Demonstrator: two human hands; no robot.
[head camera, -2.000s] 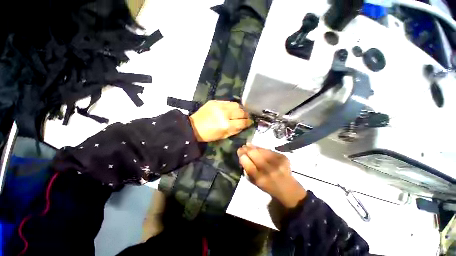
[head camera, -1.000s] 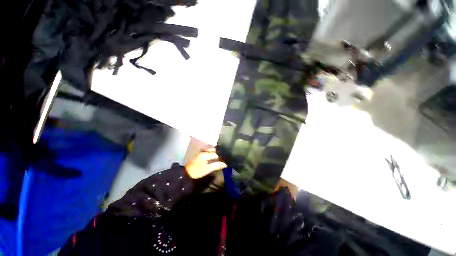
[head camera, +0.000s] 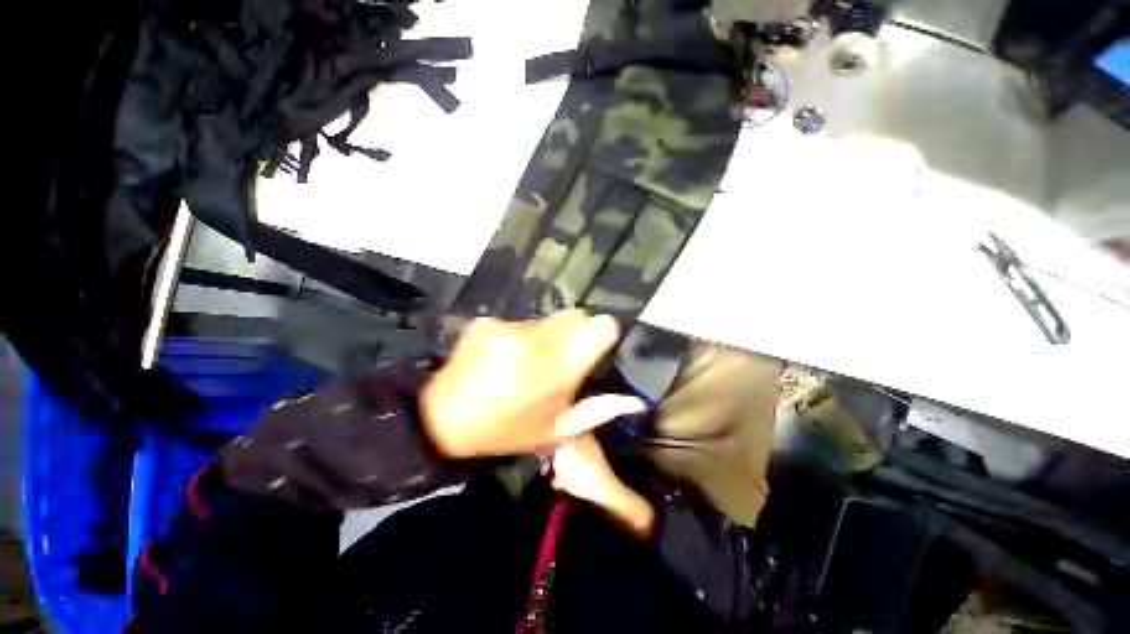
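Observation:
The camouflage panel (head camera: 595, 186) lies on the white table from the machine's needle area down over the front edge toward my lap. A short black webbing strap (head camera: 555, 66) sticks out from its left side near the top. My left hand (head camera: 514, 382) is at the panel's lower end at the table edge, its fingers bent over the dark edge; it is blurred. My right hand (head camera: 597, 477) is just below and touches or overlaps my left hand, thumb out; what its fingers hold is hidden. Small metal parts of the sewing machine (head camera: 793, 93) show at the top.
Metal thread snips (head camera: 1029, 291) lie on the table at right. A tangled black strap pile (head camera: 248, 99) covers the left, with strips hanging over the edge. A blue plastic bin (head camera: 74, 495) stands at lower left. Tan fabric (head camera: 725, 427) hangs below the table edge.
The view has tilted down from the machine. Both hands have left the needle area for the panel's lower end. My right hand, out of clear view one second ago, now shows beside my left.

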